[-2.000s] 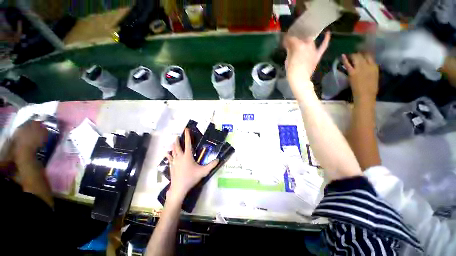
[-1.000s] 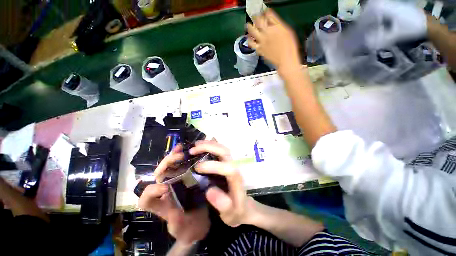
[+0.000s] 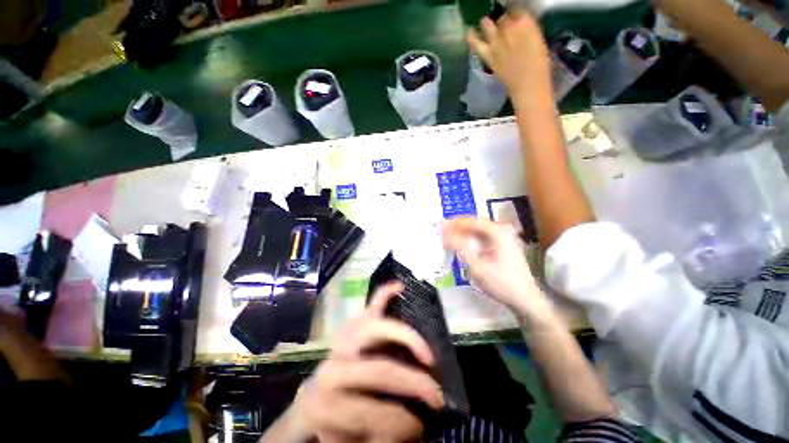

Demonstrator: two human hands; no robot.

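Note:
My left hand (image 3: 368, 372) is wrapped around a black carton (image 3: 422, 324), standing up in front of me near the bench edge. Its lower part is hidden by my fingers. My right hand (image 3: 489, 260) is blurred, over the bench to the right of the carton, apart from it; nothing shows in it. Flat black carton blanks (image 3: 281, 268) with notched flaps lie fanned on the bench to the left of my hands.
Another stack of blanks (image 3: 149, 303) lies further left. Wrapped products (image 3: 325, 105) stand along the green conveyor (image 3: 208, 65). Another person's arm (image 3: 554, 173) reaches across at right. A printed sheet (image 3: 407, 199) lies on the bench. Wrapped products (image 3: 683, 121) lie at far right.
My right hand has come back from the belt, worked with my left hand on a carton, then let go and moved right. My left hand left the blanks and now holds the carton.

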